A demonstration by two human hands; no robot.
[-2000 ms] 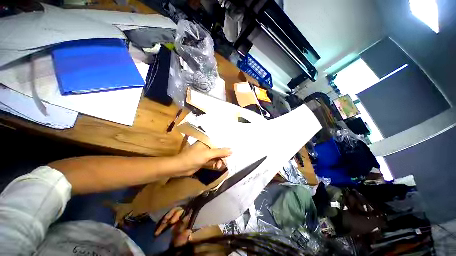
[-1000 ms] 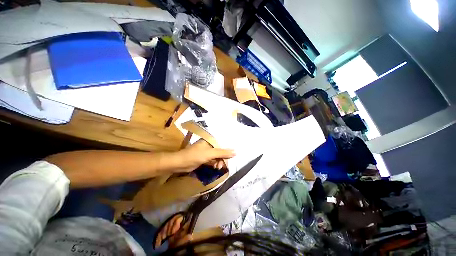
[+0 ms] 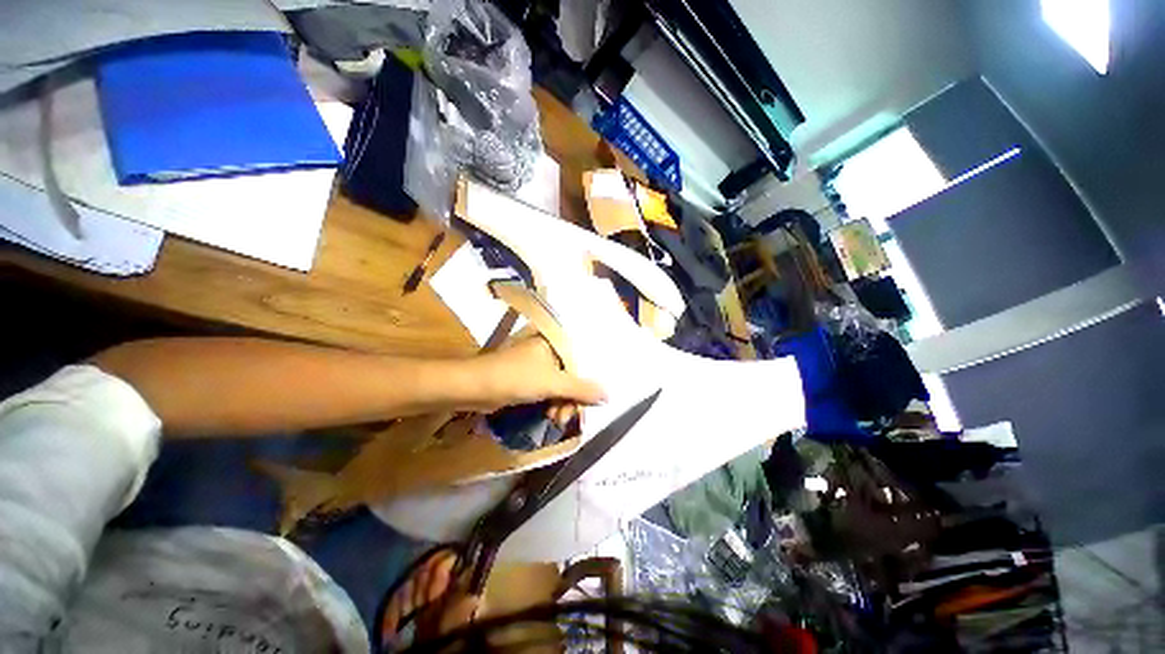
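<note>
A white paper pattern piece [image 3: 715, 396] with curved edges and faint pen marks is held up over the table edge. My left hand [image 3: 543, 383] pinches its near edge, thumb on top. My right hand [image 3: 428, 594], low in the view and partly hidden by dark strands, is in the handles of the tailor's shears [image 3: 537, 492]. The long dark blade lies over the paper, pointing up and right, its tip near the middle of the sheet. Curved brown card [image 3: 396, 447] hangs below my left forearm.
On the wooden table [image 3: 319, 288] are a blue folder [image 3: 217, 109], a dark case [image 3: 381, 141], a clear plastic bag [image 3: 479, 109], a pen [image 3: 424, 262] and large pattern sheets [image 3: 128, 26]. A blue basket [image 3: 639, 143] stands at the far edge. Garments and plastic lie at right.
The white paper has turned, its far end swinging down. The shears have shifted slightly left and down against the view. The table and folder have slid up and left in view.
</note>
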